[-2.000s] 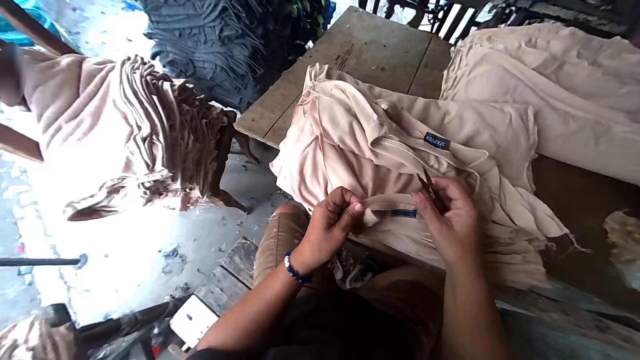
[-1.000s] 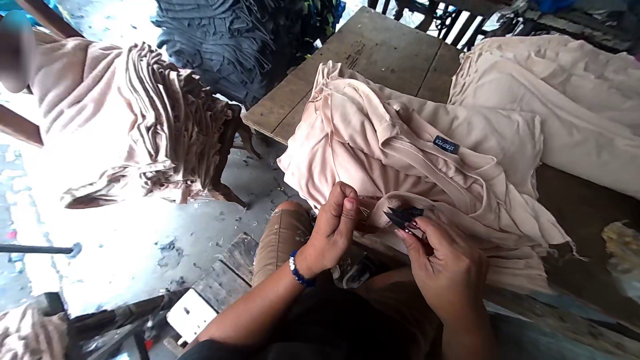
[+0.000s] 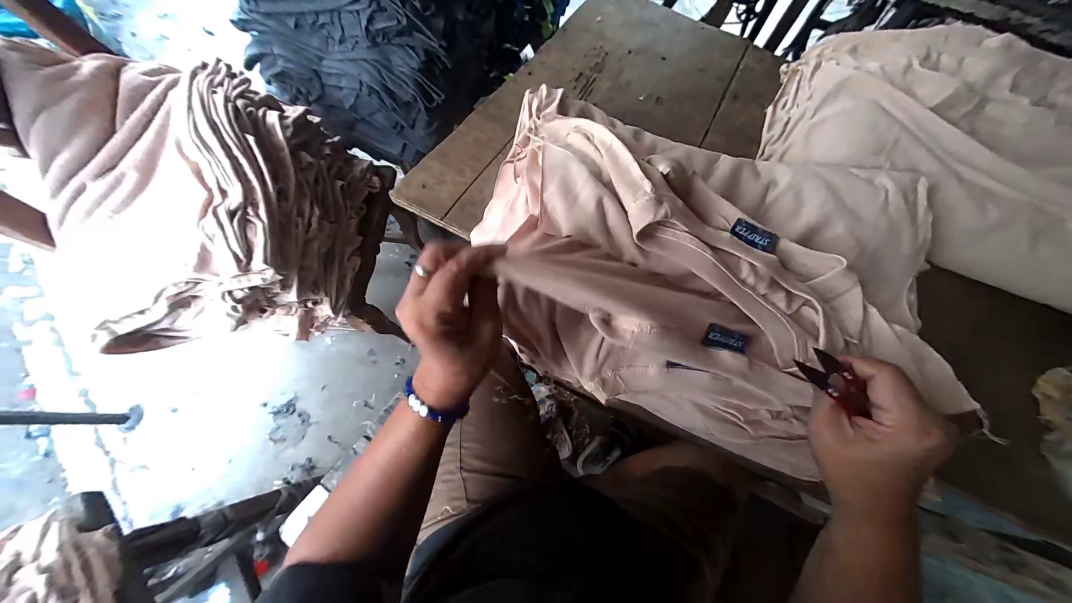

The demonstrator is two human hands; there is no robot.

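My left hand, slightly blurred and wearing a ring and a beaded bracelet, pinches the edge of a beige-pink knit garment and pulls it up taut to the left. In my right hand are small thread snips with dark blades apart, pointing up and left beside the garment's neckline. A dark woven label is sewn to the cloth between my hands. Farther back, a second dark label sits at the neckband of another garment in the same pile on the wooden table.
A thick stack of beige garments hangs over a wooden support at left. Dark grey garments are heaped behind it. More beige cloth lies at the table's right. The bare wooden table top shows at the back.
My left hand has moved left and up, drawing the garment's edge out. My right hand with the snips has moved right, away from my left hand. The label between my hands now shows fully.
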